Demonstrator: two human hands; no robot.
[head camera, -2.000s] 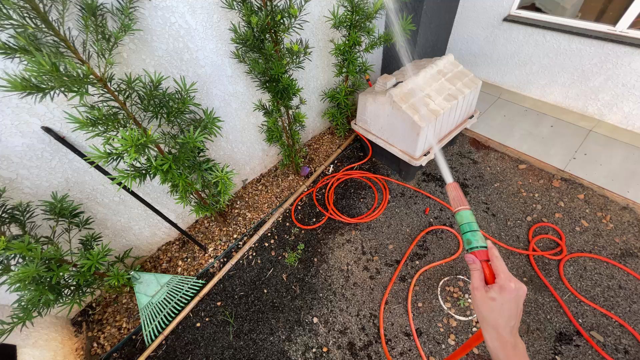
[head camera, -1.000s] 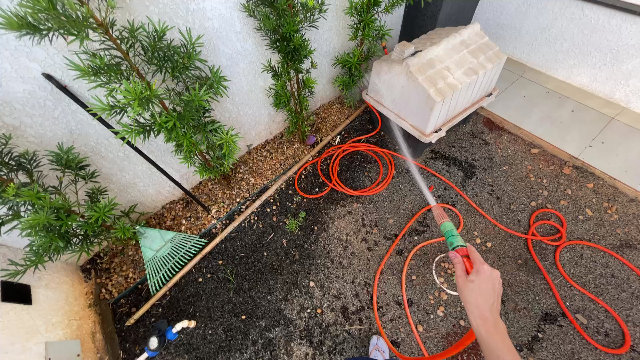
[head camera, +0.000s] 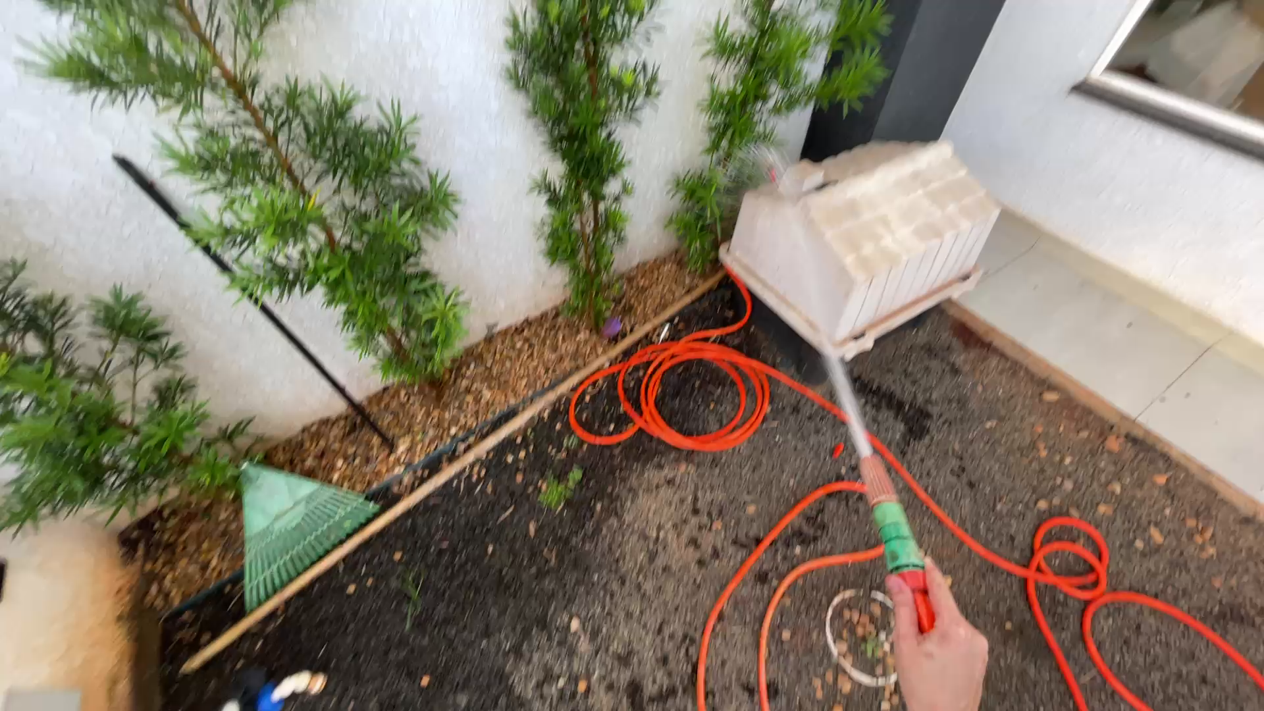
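My right hand (head camera: 938, 642), at the lower right, is closed around the red rear part of a green and red hose nozzle (head camera: 897, 533). A jet of water leaves the nozzle and runs up across the front of a white plastic house-shaped box (head camera: 894, 232) with a tiled roof, toward the plants by the wall. The orange hose (head camera: 691, 434) lies in coils on the dark ground and in loops around my hand. A white ring (head camera: 834, 632) lies on the ground just left of that hand. My left hand is out of view.
Leafy shrubs (head camera: 588, 148) grow in a gravel strip (head camera: 494, 365) along the white wall. A green rake head (head camera: 291, 523) with a wooden handle (head camera: 474, 454) lies beside it, and a black pole (head camera: 257, 301) leans there. Pale tiles (head camera: 1136, 316) border the ground at right.
The water jet first pointed up past the box, then at its lower left corner; now it crosses the box's front toward the shrub behind. My right hand stays closed on the nozzle.
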